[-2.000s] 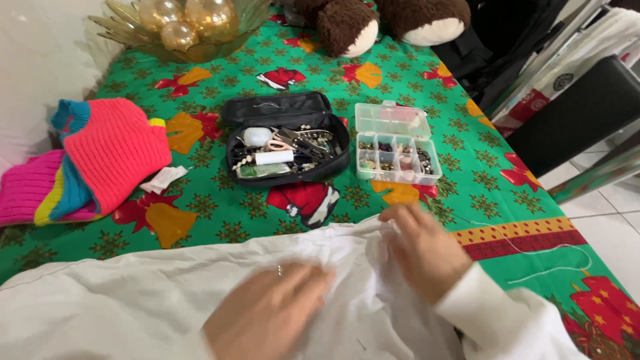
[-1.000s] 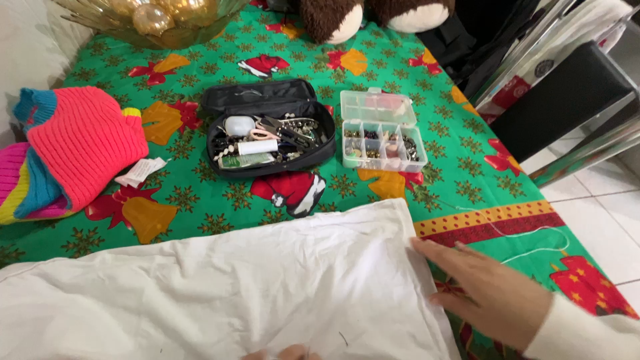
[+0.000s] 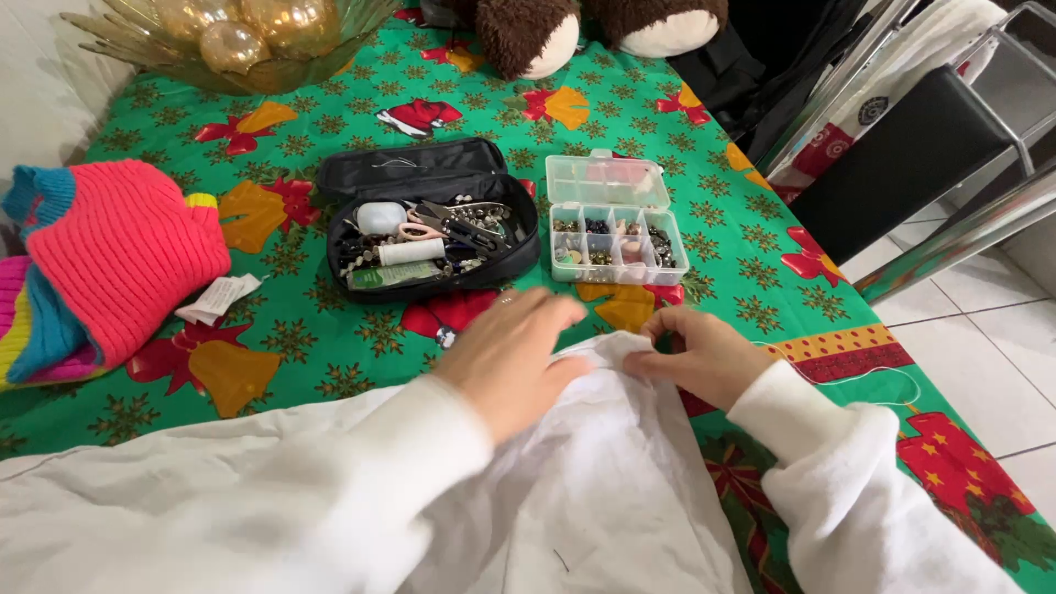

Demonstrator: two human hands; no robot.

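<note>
White cloth [image 3: 577, 495] lies over the near part of the table. My right hand [image 3: 701, 355] pinches its far corner between thumb and fingers. Just left of that corner is my left hand [image 3: 520, 363], blurred, thumb and fingers apart above the cloth's far edge. A short dark thread or needle [image 3: 562, 561] rests on the cloth. Beyond my hands stands an unzipped black case [image 3: 520, 256] holding a white thread spool [image 3: 412, 252], small scissors [image 3: 454, 223] and beads. Beside it is an open clear plastic compartment box [image 3: 615, 276] of beads. White thread [image 3: 866, 371] trails to the right of my right hand.
A green Christmas tablecloth [image 3: 338, 99] covers the table. Bright knitted items [image 3: 132, 256] with a white tag [image 3: 219, 299] lie at left. A glass bowl [image 3: 206, 78] of gold baubles and brown plush feet [image 3: 528, 37] are at the back. A black chair back [image 3: 916, 157] stands at right.
A second ago my right hand lay flat at the cloth's right edge; now it grips the raised corner. My left hand has moved up from the bottom edge to beside that corner.
</note>
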